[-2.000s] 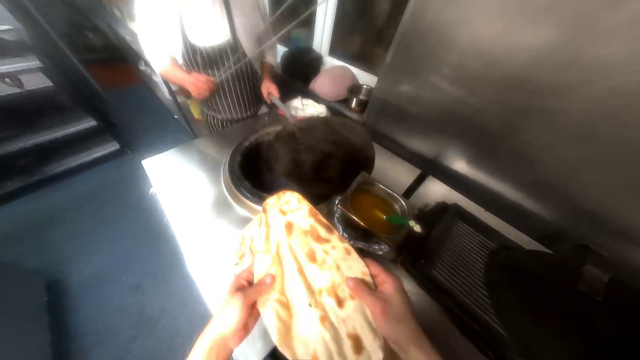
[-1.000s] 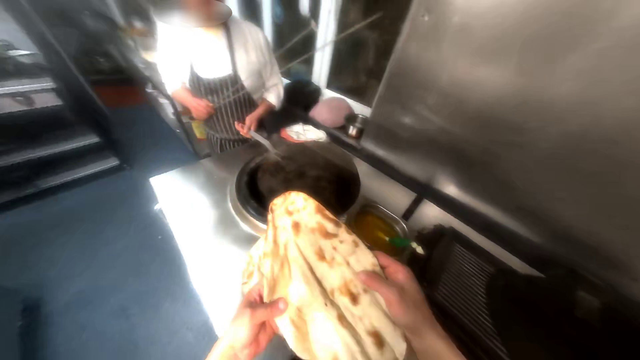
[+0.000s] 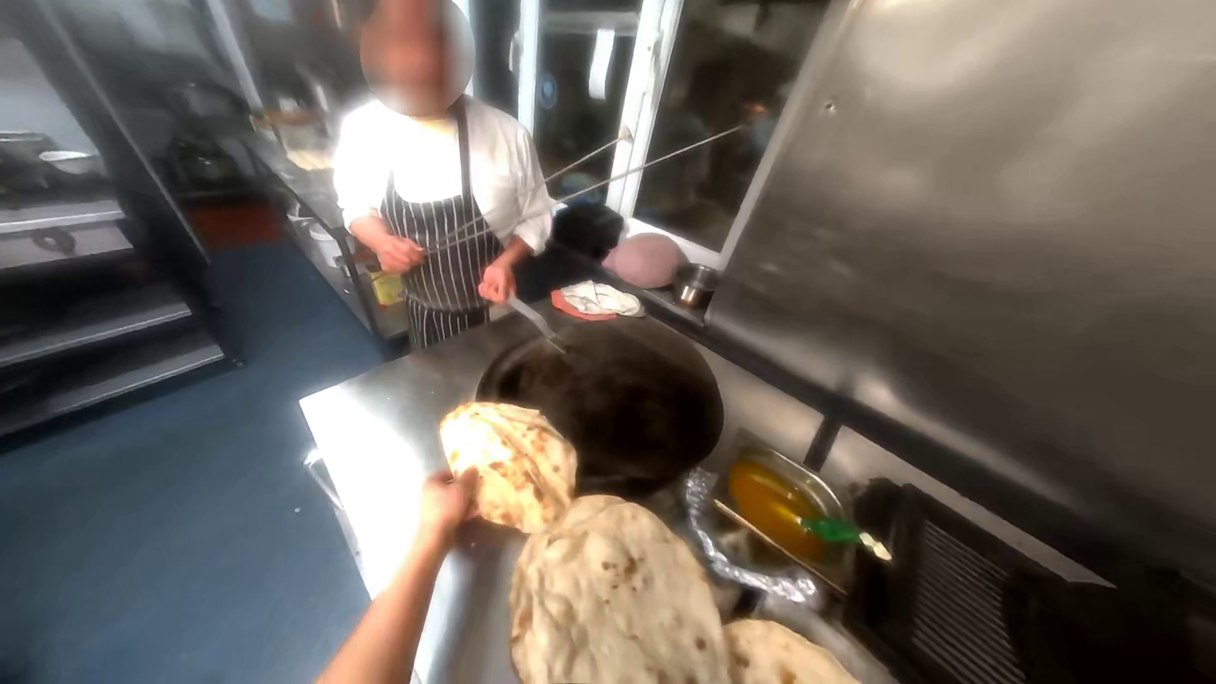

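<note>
My left hand (image 3: 450, 503) grips the edge of a browned flatbread (image 3: 510, 464) over the steel counter, at the near left of the round oven opening (image 3: 632, 394). Directly below and right of it, a large blistered flatbread (image 3: 617, 598) fills the lower middle of the view. Part of another flatbread (image 3: 784, 655) shows at the bottom edge, right of the large one. My right hand is out of view.
Across the oven a person in a striped apron (image 3: 442, 249) holds long metal rods (image 3: 608, 179) and a metal tool (image 3: 537, 321). On the right stand a metal container of orange liquid (image 3: 774, 503) with a green-handled utensil (image 3: 836, 530), crumpled foil (image 3: 750, 573) and a ridged grill (image 3: 959, 579).
Both hands held flatbread together before; now only my left hand holds one, farther forward and left, and my right hand has left the view. More flatbreads show below. The view has tilted up.
</note>
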